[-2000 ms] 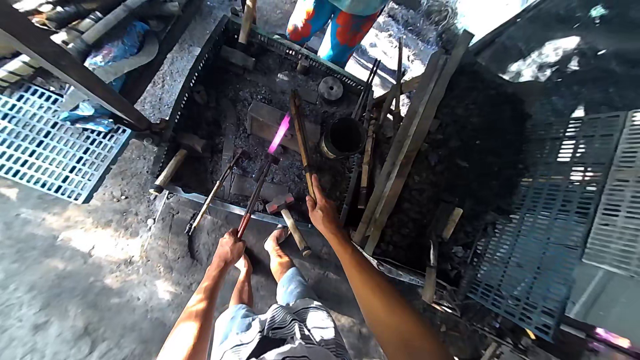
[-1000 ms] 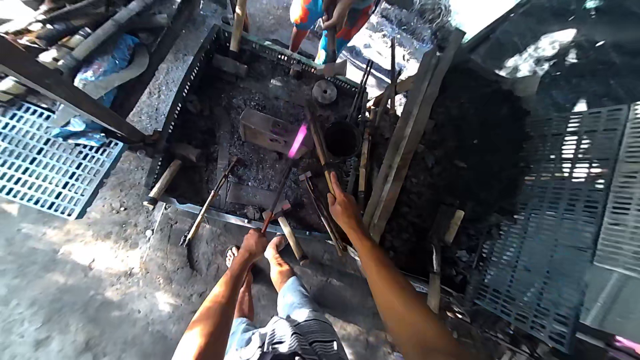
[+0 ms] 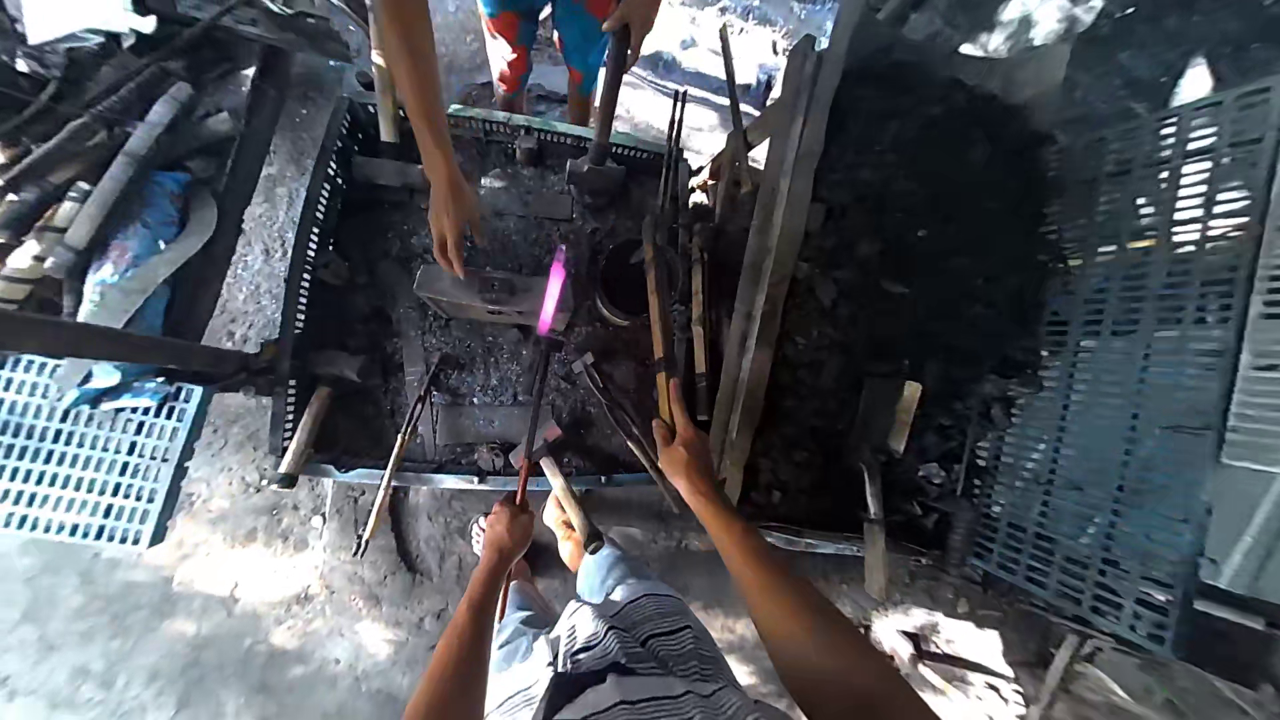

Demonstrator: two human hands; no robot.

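Note:
My left hand (image 3: pixel 508 530) is closed around the reddish handles of long tongs (image 3: pixel 535 420), whose far end grips a glowing metal bar (image 3: pixel 552 292). The bar's tip lies over or just beside the right end of a steel anvil block (image 3: pixel 480 296). My right hand (image 3: pixel 686 452) holds the lower end of a long wooden stick with a dark upper part (image 3: pixel 657 320), pointing away from me, right of the glowing bar. A hammer with a wooden handle (image 3: pixel 570 505) rests at the near edge, just right of my left hand. Another pair of tongs (image 3: pixel 625 425) lies between my hands.
Across the pit, a co-worker's hand (image 3: pixel 453 215) reaches over the block; their other hand holds a sledgehammer (image 3: pixel 595 172), head down. A round container (image 3: pixel 622 282) stands right of the block. Tongs (image 3: pixel 400 450) and a hammer (image 3: pixel 310 425) lie left. A long beam (image 3: pixel 775 270) borders dark charcoal at right.
The co-worker's arm has come in over the block, and a sledgehammer now stands at the far side. My right hand and its stick have moved right, away from the glowing bar.

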